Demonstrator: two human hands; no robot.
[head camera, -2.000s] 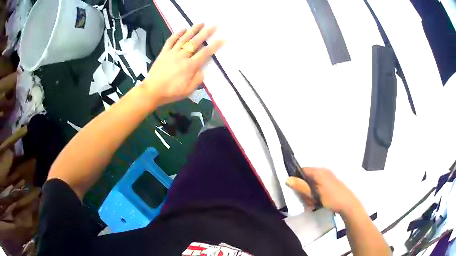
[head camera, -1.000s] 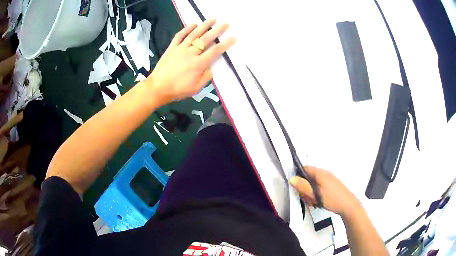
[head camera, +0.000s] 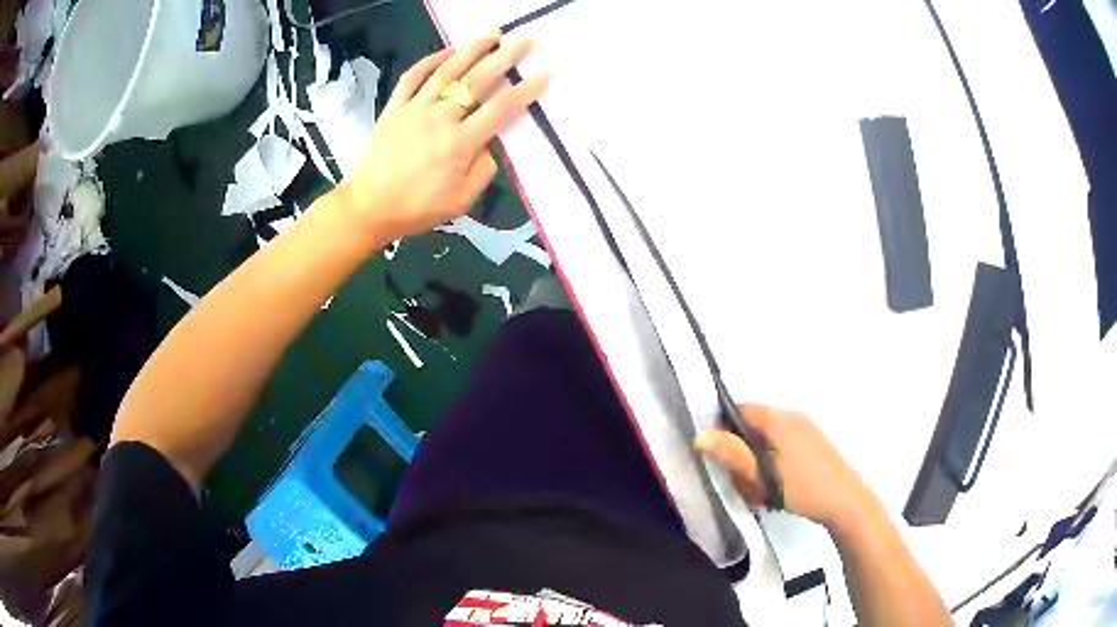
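Note:
My right hand (head camera: 790, 465) holds the tailor's shears (head camera: 686, 306) by the handles, with the long dark blades pointing up and left over the white paper pattern (head camera: 747, 159). Whether the blades are apart is hard to tell. My left hand (head camera: 447, 141) lies with spread fingers on the paper near the table's red edge, holding nothing. A dark line of navy fabric (head camera: 576, 178) shows between my left hand and the shears. A small pattern weight (head camera: 898, 214) and a large pattern weight (head camera: 968, 398) rest on the paper.
The table's red edge (head camera: 576, 312) runs beside my legs. On the green floor are a blue plastic stool (head camera: 321, 484), a white bucket (head camera: 165, 74) and paper offcuts (head camera: 263, 172). Dark fabric lies at the upper right. Brown pieces lie at the far left.
The paper and both weights have shifted down and right in view. A dark strip now crosses near my left fingertips. My right hand still holds the shears in about the same place in view.

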